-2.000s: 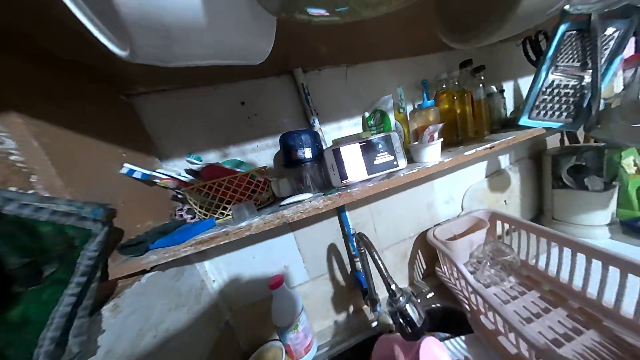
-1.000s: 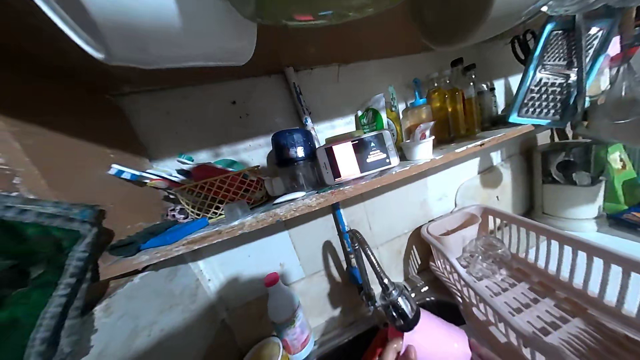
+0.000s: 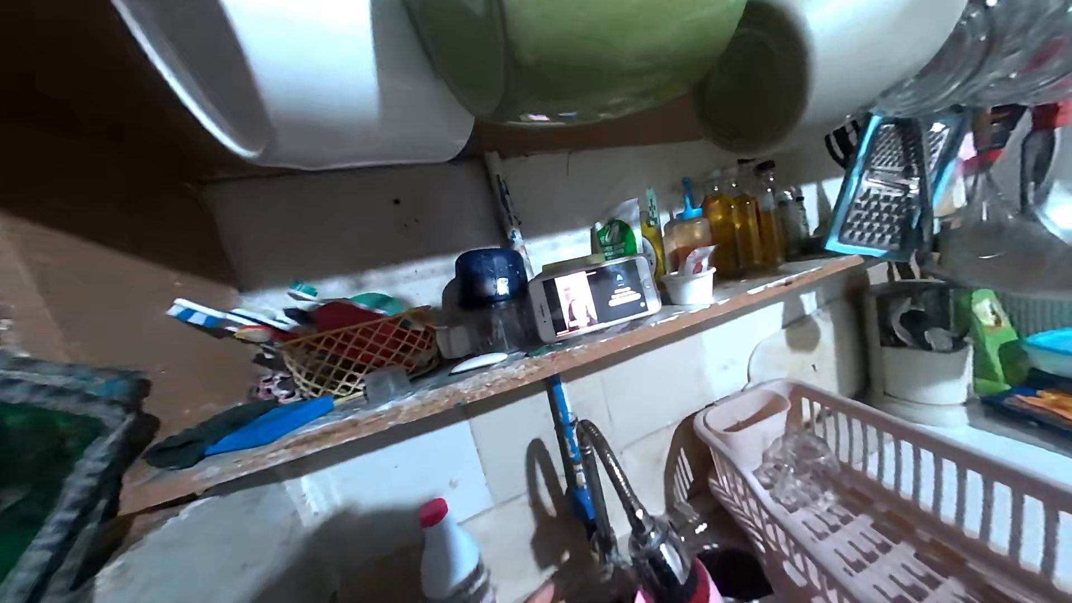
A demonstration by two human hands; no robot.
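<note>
A fingertip of my left hand [image 3: 543,593] shows at the bottom edge, left of the faucet; the rest of that hand is out of frame, so what it holds cannot be told. My right hand is out of view. A chrome faucet head [image 3: 662,554] on a flexible metal neck points down at the sink. Directly beneath it, part of a pink plastic vessel [image 3: 708,586] shows, mostly cut off by the frame. To the left stands a white plastic bottle [image 3: 452,557] with a red cap.
A pink dish rack [image 3: 930,452] with clear glassware [image 3: 800,469] sits right of the sink. Above runs a wooden shelf [image 3: 502,381] with a phone [image 3: 596,297], a woven basket [image 3: 360,352] and oil bottles [image 3: 733,222]. Large bowls [image 3: 578,59] hang overhead; a box grater [image 3: 892,188] hangs at right.
One second ago a hand was at the left side of the pink vessel under the faucet. The vessel now shows less, lower in view, and only a fingertip remains visible.
</note>
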